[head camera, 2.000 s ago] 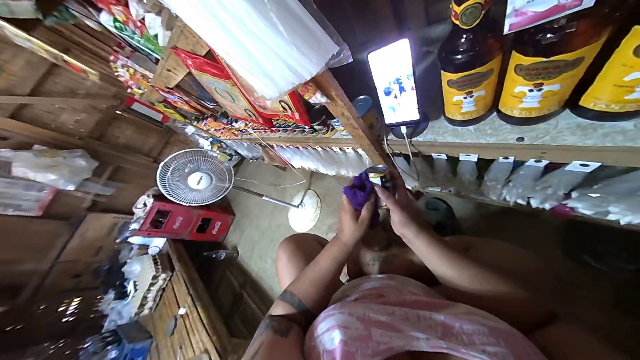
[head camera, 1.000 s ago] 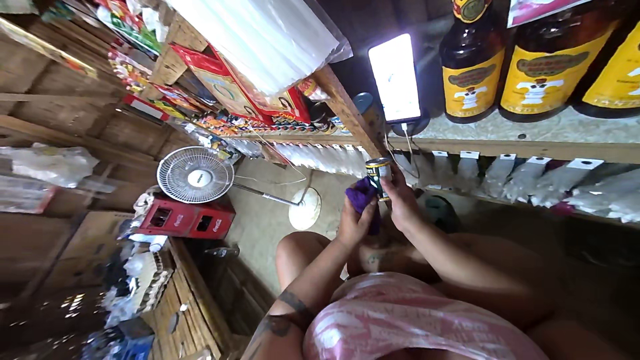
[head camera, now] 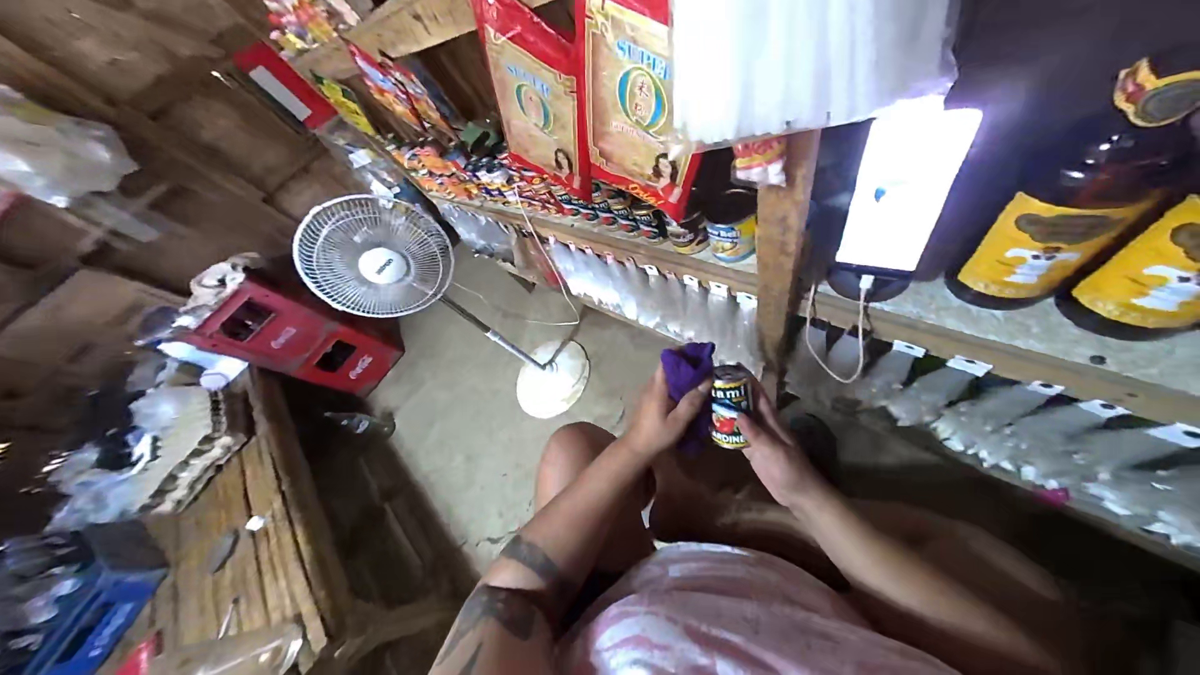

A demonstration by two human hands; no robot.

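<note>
My left hand (head camera: 659, 417) grips a bunched purple cloth (head camera: 687, 370) above my lap. Close beside it on the right, a small sardine can (head camera: 728, 408) stands nearly upright in my right hand (head camera: 776, 448), its label facing me. The right fingers wrap the can's right side, and the cloth lies at or very near its left side; whether they touch is hard to tell. Beyond the hands, more small cans (head camera: 623, 208) line a shelf, with a wider can (head camera: 731, 227) at its right end.
A standing fan (head camera: 375, 258) and a red bottle crate (head camera: 291, 337) are ahead left. A wooden bench (head camera: 267, 506) runs along the left. On the right, a shelf edge (head camera: 1012, 370) bears large bottles (head camera: 1041, 234) and a lit phone (head camera: 909, 187) on a cable; plastic packs hang below.
The can, mostly hidden by my hands two seconds ago, now shows its label beside the cloth. The view has shifted a little toward the right.
</note>
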